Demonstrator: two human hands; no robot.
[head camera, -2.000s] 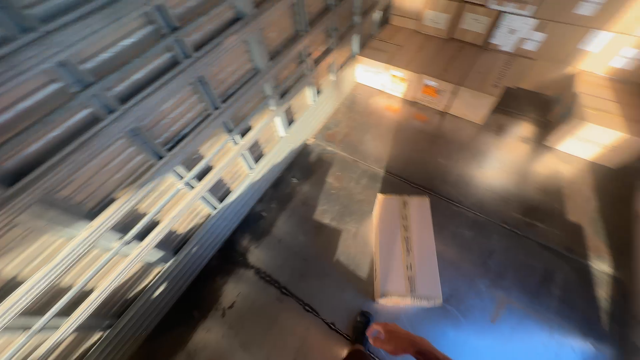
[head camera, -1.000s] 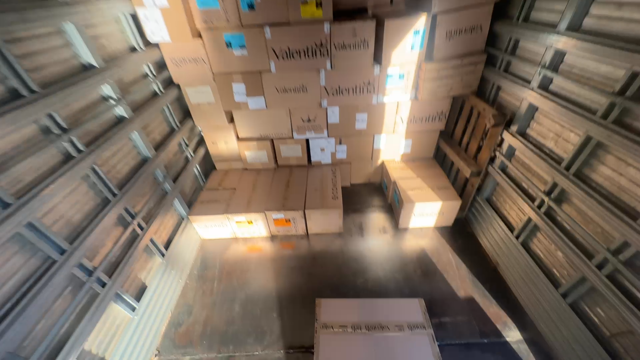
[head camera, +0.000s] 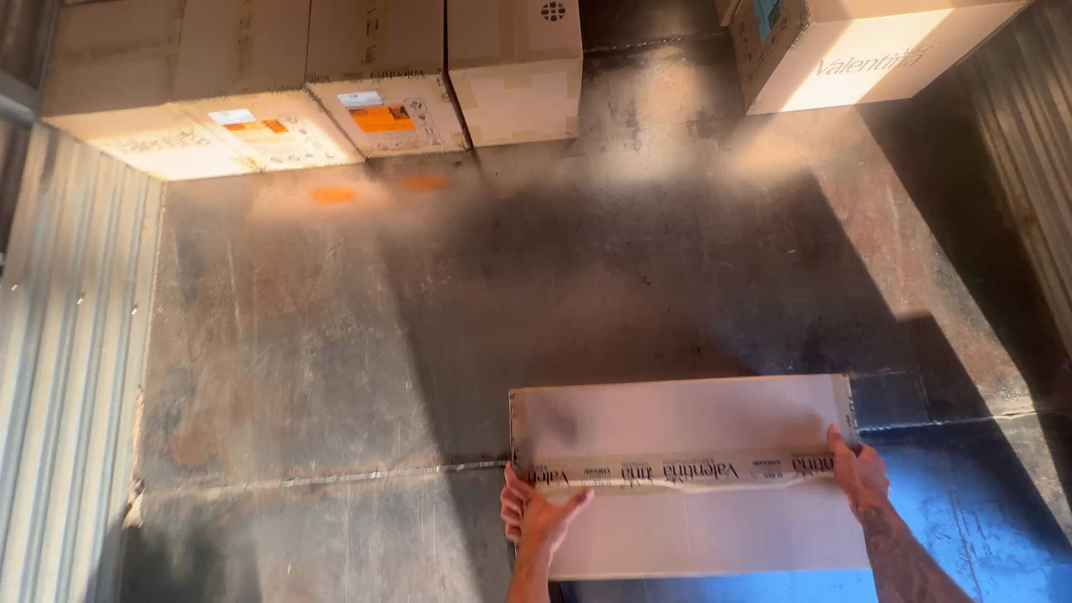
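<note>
A cardboard box (head camera: 687, 536) with printed packing tape along its top is at the lower right of the head view, above a dark floor. My left hand (head camera: 540, 511) grips its left end, thumb on the top near the tape and fingers over the side edge. At the opposite end, my right hand (head camera: 858, 473) holds the right edge, thumb on top and its other fingers mostly hidden. Whether the box touches the floor cannot be told.
A row of cardboard boxes (head camera: 511, 100) stands at the upper left, some with orange labels. Another cardboard box (head camera: 871, 67) stands at the upper right. Corrugated metal walls (head camera: 67, 335) run along both sides. The worn floor (head camera: 335, 335) has seams and patches of sunlight.
Both hands are now on the ends of the box; one second ago neither was in view. The view has tilted down from the stacked boxes.
</note>
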